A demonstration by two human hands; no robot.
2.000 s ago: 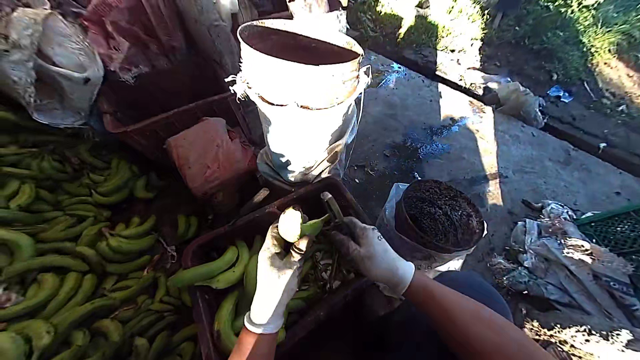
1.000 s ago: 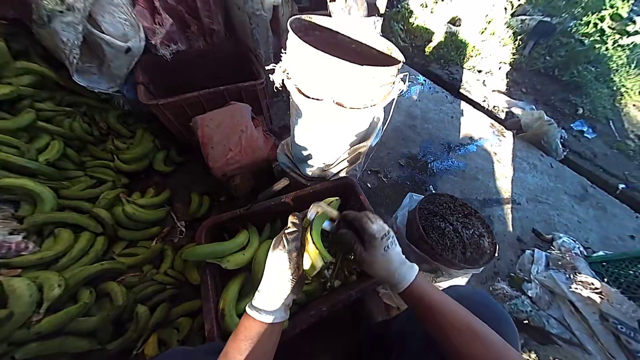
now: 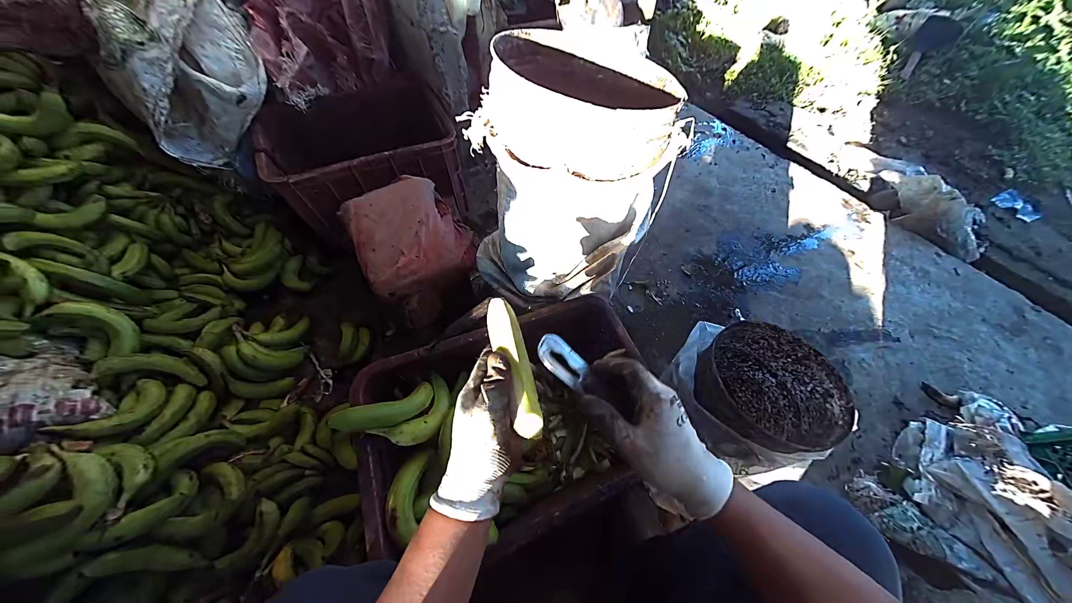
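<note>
My left hand [image 3: 481, 435], in a white glove with dark-stained fingers, holds a peeled pale plantain [image 3: 515, 368] upright. My right hand [image 3: 657, 427], in a similar glove, grips a metal peeling tool [image 3: 563, 360] just right of the plantain; its exact kind is unclear. Both hands are above a dark red plastic crate [image 3: 578, 498]. Unpeeled green plantains [image 3: 406, 494] lie in the crate's left part, and peel scraps [image 3: 578, 440] lie on its right side, partly hidden by my hands.
Heaped green plantains [image 3: 167, 402] cover the left ground. Beyond the crate stand a tall white bucket [image 3: 578, 142] and an empty-looking reddish crate [image 3: 360, 159]. A bucket of dark material [image 3: 779, 385] stands right, near crumpled plastic sheeting [image 3: 980, 477] on the concrete.
Green peel still hung on the plantain one second ago; now the fruit is bare and upright in my left hand. My right hand and the tool have moved slightly away from it.
</note>
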